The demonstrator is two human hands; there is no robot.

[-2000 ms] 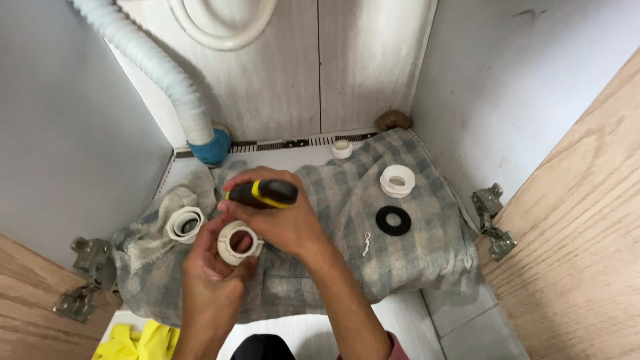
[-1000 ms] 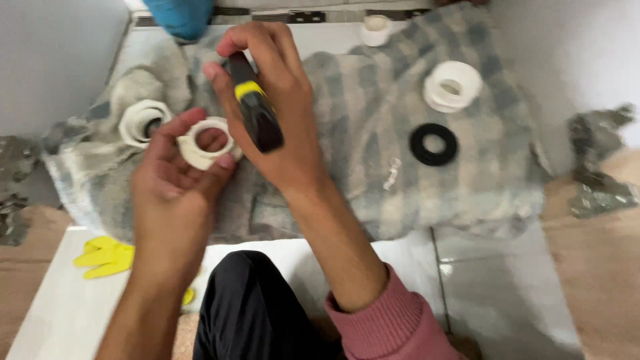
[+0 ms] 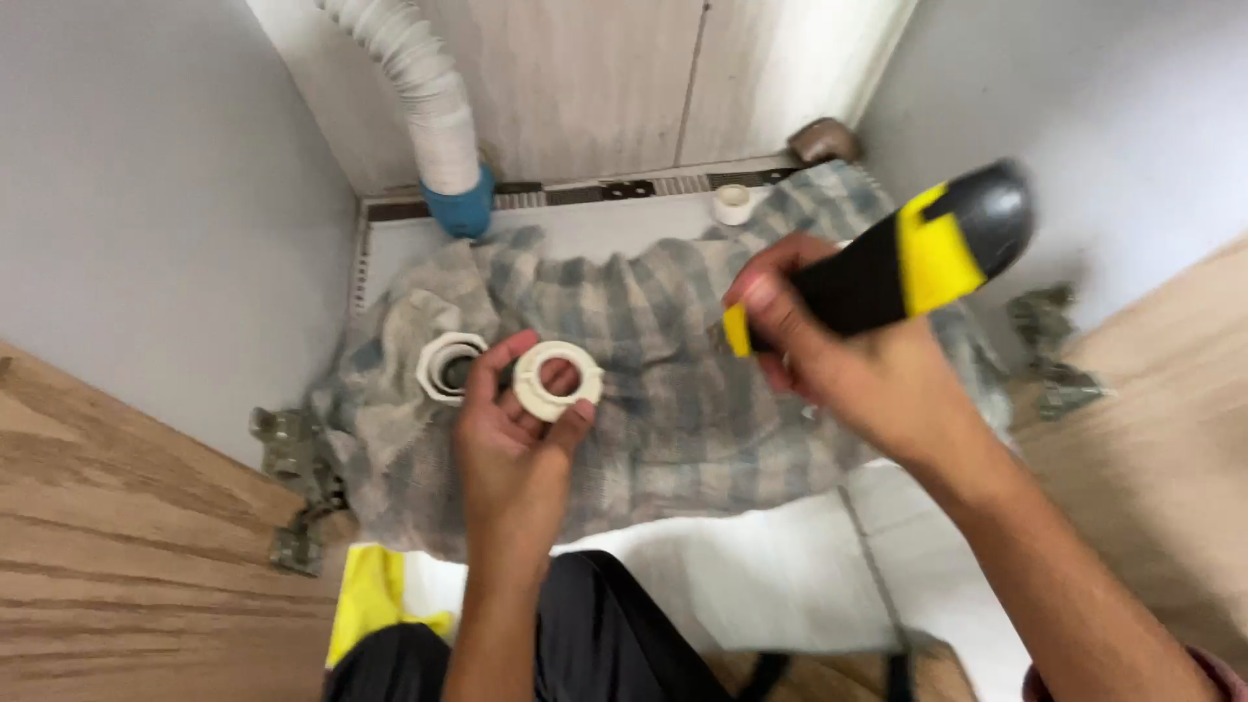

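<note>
My left hand [image 3: 522,419] holds an off-white plastic ring fitting [image 3: 558,381] between thumb and fingers, its round opening facing up. In my right hand [image 3: 838,361] is a black and yellow tool handle [image 3: 887,263], blurred, with its thick end pointing up and right; its working tip cannot be made out. Just left of my left fingers, a white plastic nut fitting [image 3: 448,367] rests on a checked grey cloth [image 3: 643,458]. A small white cap-like fitting [image 3: 732,205] stands behind the cloth. My right hand and the tool cover the cloth's right part.
A corrugated white drain hose [image 3: 439,117] runs down into a blue connector [image 3: 461,203] at the back left. Metal hinges stand at the left [image 3: 295,487] and right [image 3: 1053,351], beside wooden doors. A yellow glove-like item [image 3: 375,595] lies at lower left. A brown pipe piece [image 3: 825,141] sits at the back.
My right hand has moved right with the tool, away from the ring fitting. The white ring and black washer seen earlier on the right are now hidden. The view has shifted.
</note>
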